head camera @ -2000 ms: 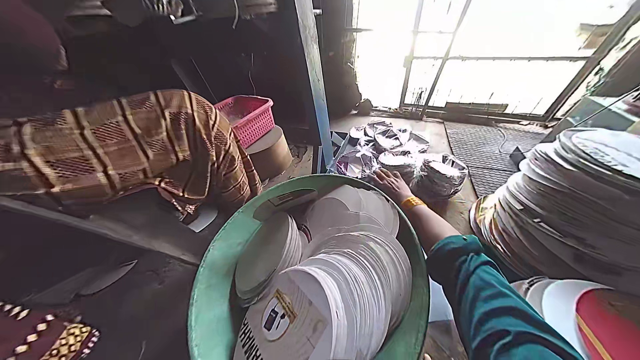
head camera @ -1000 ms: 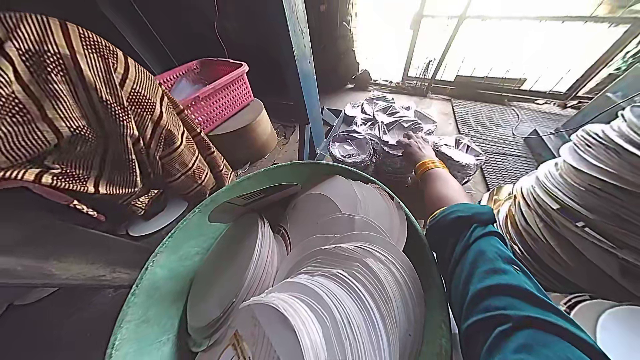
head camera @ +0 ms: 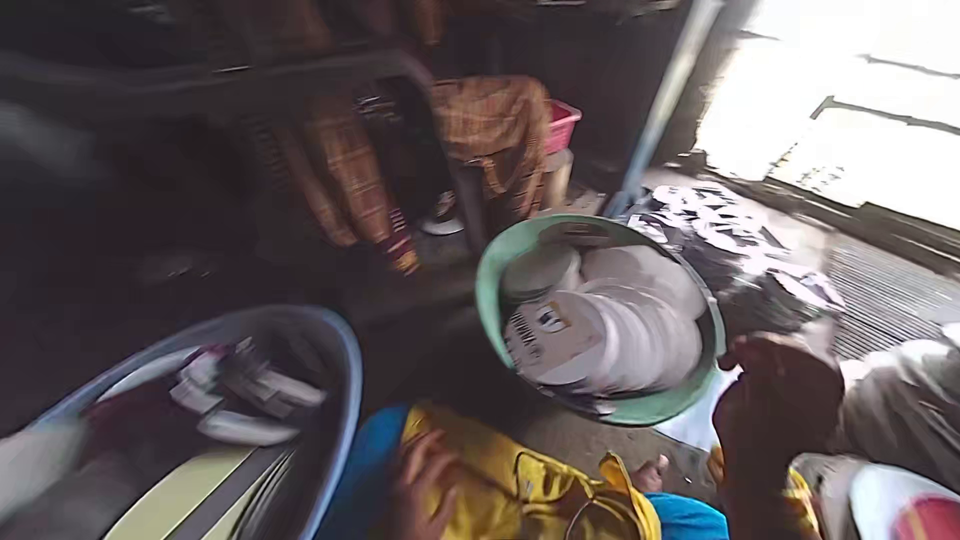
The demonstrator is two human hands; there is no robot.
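Observation:
A green basin holds stacks of white paper or card discs, one printed disc lying on top. My right hand is at the basin's right rim, dark and blurred; whether it touches the rim or holds anything cannot be told. Over the yellow cloth on my lap is my left hand, its fingers apart and nothing visible in it. Plastic-wrapped round bundles lie on the floor beyond the basin.
At lower left stands a blue-rimmed tub with mixed discs and scraps. Large stacked discs are at the right. A blue post rises behind the green basin. Farther back are a person's patterned cloth and a pink basket.
My right hand has come back from the wrapped bundles to the basin's right side. My left hand has come into view. The view has swung left, bringing in the blue-rimmed tub.

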